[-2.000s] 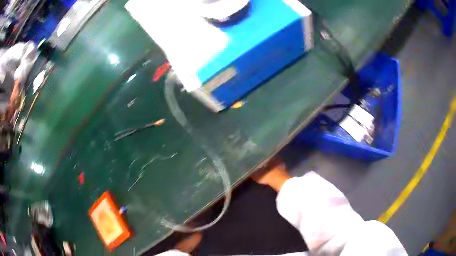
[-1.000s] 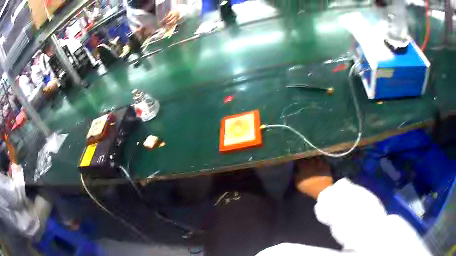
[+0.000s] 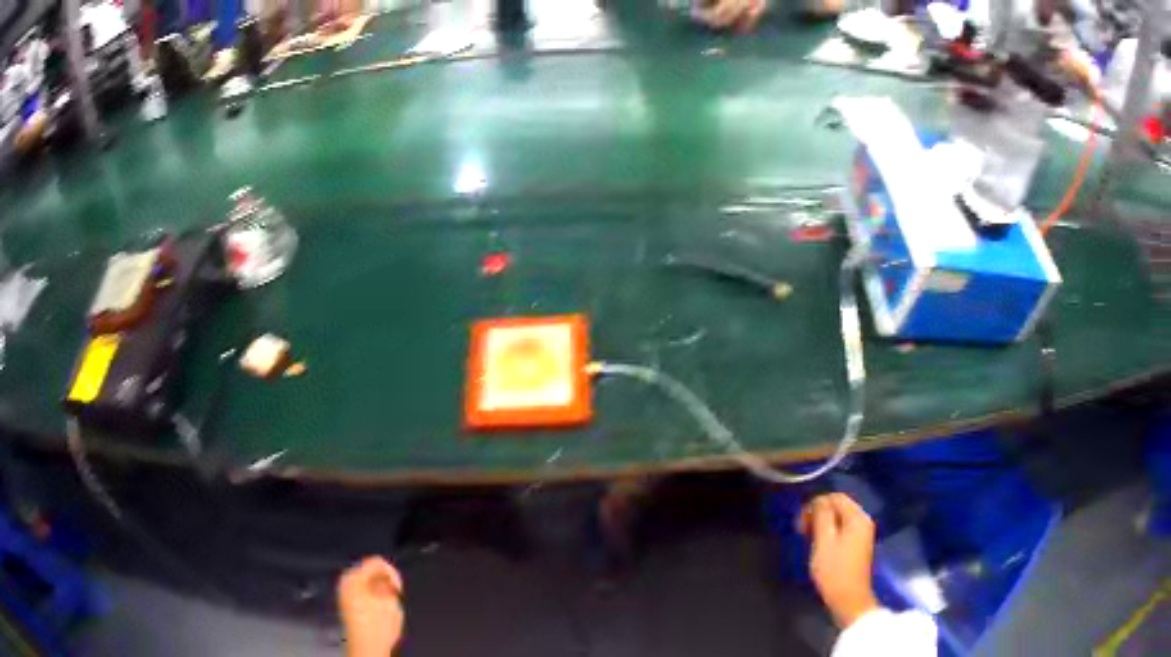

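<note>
The orange-red square plate with a cream centre lies flat near the bench's front edge. A pale clear hose runs from its right side, loops over the front edge and goes up to the blue control unit. Dark tweezers lie on the mat between plate and unit. My left hand is below the bench edge, left of the plate, blurred, fingers curled. My right hand is below the edge at right, near the hose loop, fingers curled. I see nothing held in either, but the fingertips are blurred.
At left stand a black box with a yellow label, a second plate on it, a glass bottle and a small cream block. A red patch lies behind the plate. A blue bin is under the bench at right.
The view has swung left, then levelled onto the bench. My left hand now shows clear of the bench edge. My right hand has come away from the edge. The plate and tweezers lie as before.
</note>
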